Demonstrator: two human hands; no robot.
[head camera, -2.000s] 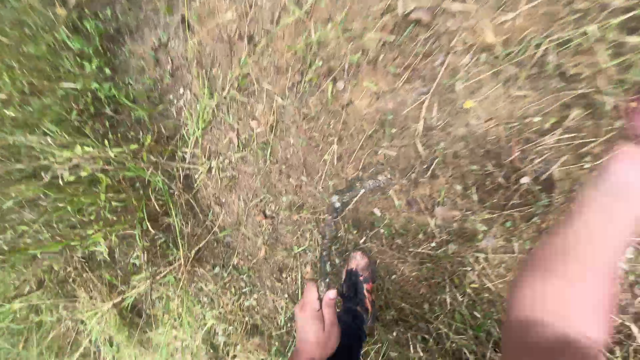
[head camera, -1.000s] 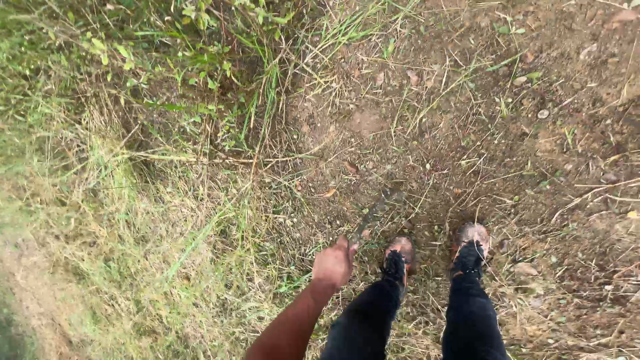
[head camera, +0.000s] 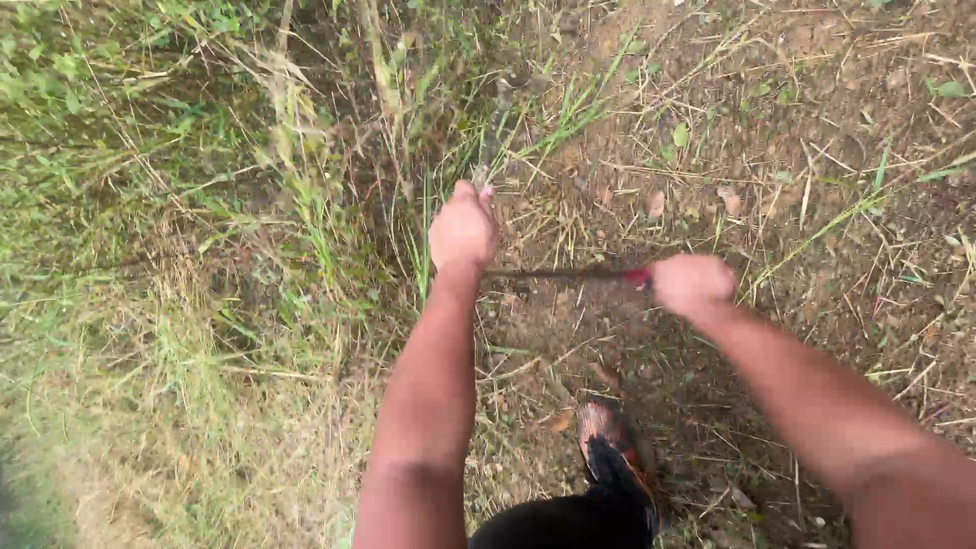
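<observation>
My left hand (head camera: 463, 229) is closed around a stick (head camera: 499, 126), greyish and blurred, that reaches up from the fist at the edge of the tall grass. To its right, my right hand (head camera: 694, 284) grips the red handle of a long thin-bladed tool (head camera: 564, 274), probably a machete. Its dark blade points left, level across the ground, toward my left wrist; the tip is hidden or blurred there. Some green grass blades (head camera: 564, 126) lie beside the stick.
Dense tall grass and weeds (head camera: 191, 191) fill the left side. Bare soil (head camera: 801, 267) with scattered cut straw and dry leaves spreads on the right. My foot in a sandal or shoe (head camera: 598, 427) and a dark trouser leg (head camera: 564, 522) are below my hands.
My right hand and the red-handled tool have come into view, absent one second ago. My left hand, with the stick, is now beside the tall grass. The view has shifted.
</observation>
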